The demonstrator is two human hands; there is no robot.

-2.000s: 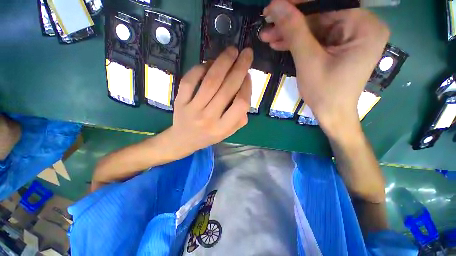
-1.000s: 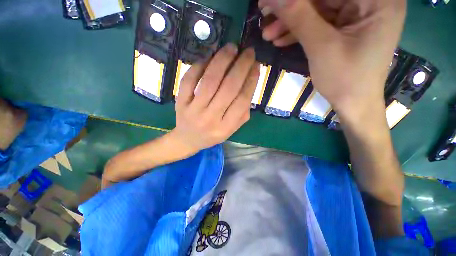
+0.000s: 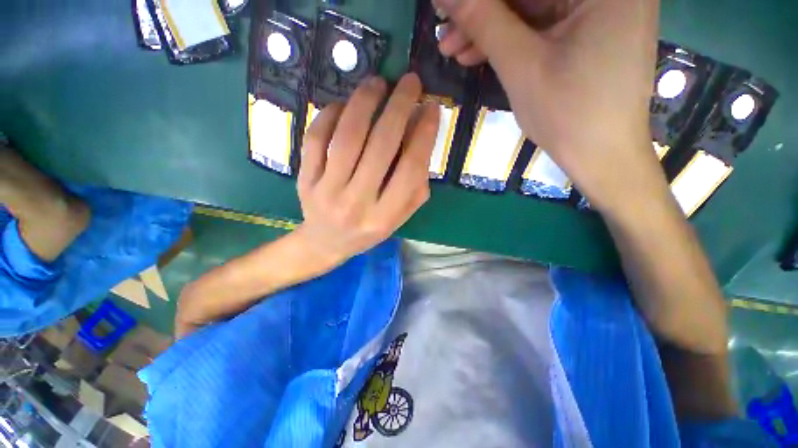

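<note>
Black phone housings with white panels and round discs lie in a row. My left hand lies flat, fingers slightly spread, over the lower part of the middle housings. My right hand is curled above the row, its fingertips pinched at the disc end of a middle housing. The top edge cuts off part of this hand, and no tool shows in it now. Two housings lie at the left, the second partly under my left hand. Two more lie tilted at the right, the nearer one partly behind my right wrist.
Overlapping housings lie at the upper left of the green bench surface. A dark item is cut off at the right edge. At the left is another person's arm in a blue sleeve. Below are cardboard pieces and a blue plastic item.
The view has shifted, so the left housings sit further right in the picture. The black pen-shaped tool seen in my right hand two seconds ago is out of view. My left hand stays on the housings.
</note>
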